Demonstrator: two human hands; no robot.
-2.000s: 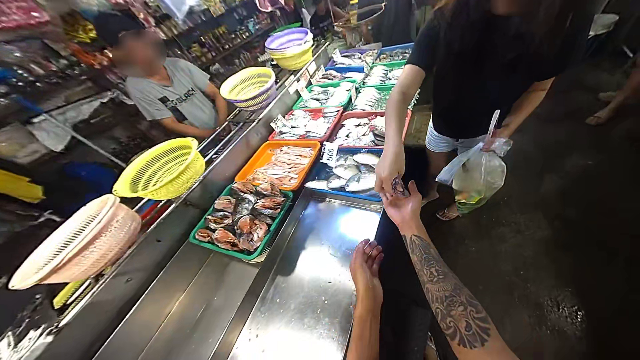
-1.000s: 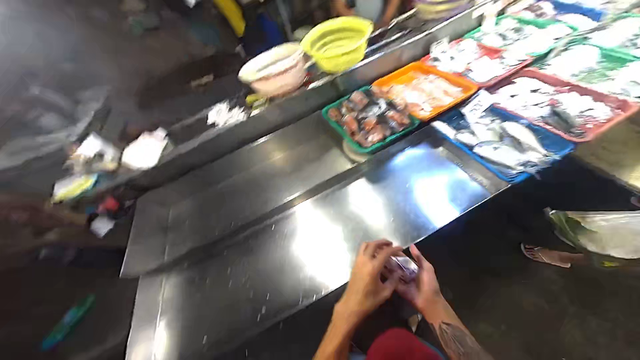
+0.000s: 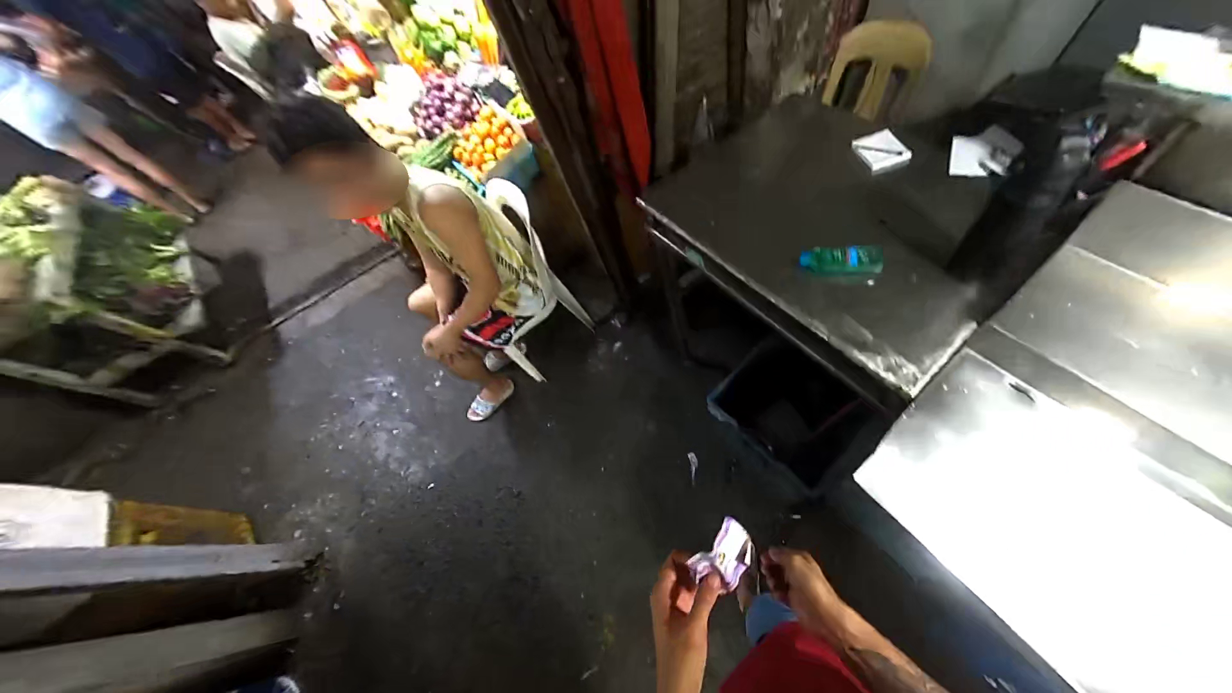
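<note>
Near the bottom of the head view, my left hand (image 3: 685, 599) pinches a crumpled purple banknote (image 3: 724, 554) between thumb and fingers. Close to its right side is my right hand (image 3: 801, 581), with the fingers curled in; a small gap seems to part it from the note. Whether anything is inside those curled fingers cannot be seen. The tattooed forearm belongs to my right arm. Both hands are low over the wet dark floor, left of the shiny metal counter (image 3: 1049, 539).
A dark table (image 3: 770, 192) at the upper right bears a green plastic bottle (image 3: 843, 260) and a notepad (image 3: 880, 151). Under it stands a dark crate (image 3: 799, 414). A person sits on a white plastic chair (image 3: 529, 241). Wooden ledges (image 3: 144, 597) lie at lower left.
The view has swung far away from the fish trays. Two seconds ago my right hand met another person's hand; then both my hands were together around the note. Now they are slightly apart.
</note>
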